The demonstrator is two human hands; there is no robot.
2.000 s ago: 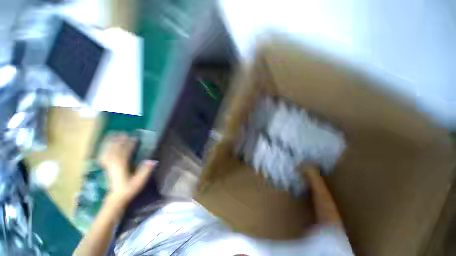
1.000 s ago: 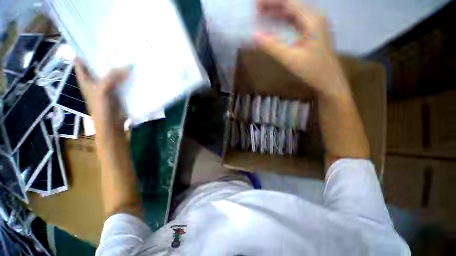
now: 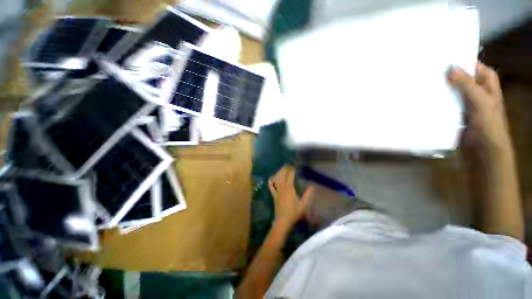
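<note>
My right hand [image 3: 481,96] holds a large white rectangular sheet or stack of sheets [image 3: 373,82] by its right edge, raised at the upper right. The face towards me is plain and very bright; whether it is one sheet or several I cannot tell. My left hand [image 3: 287,193] is below the sheet's lower left corner, fingers spread, with nothing seen in it, slightly blurred. A solar panel [image 3: 219,87] with pale grid lines and a white frame lies on top of the pile's right end, partly over white sheets [image 3: 268,99].
Many dark framed solar panels [image 3: 96,122] lie in a loose pile at the left, with white cables among them. Brown cardboard [image 3: 216,204] covers part of the green bench [image 3: 175,285]. A dark blue strip [image 3: 326,180] shows below the raised sheet.
The view has turned left towards the panel pile. The white sheets, earlier in my left hand, are now in my right hand. My left hand has let go and moved down. The carton is no longer seen.
</note>
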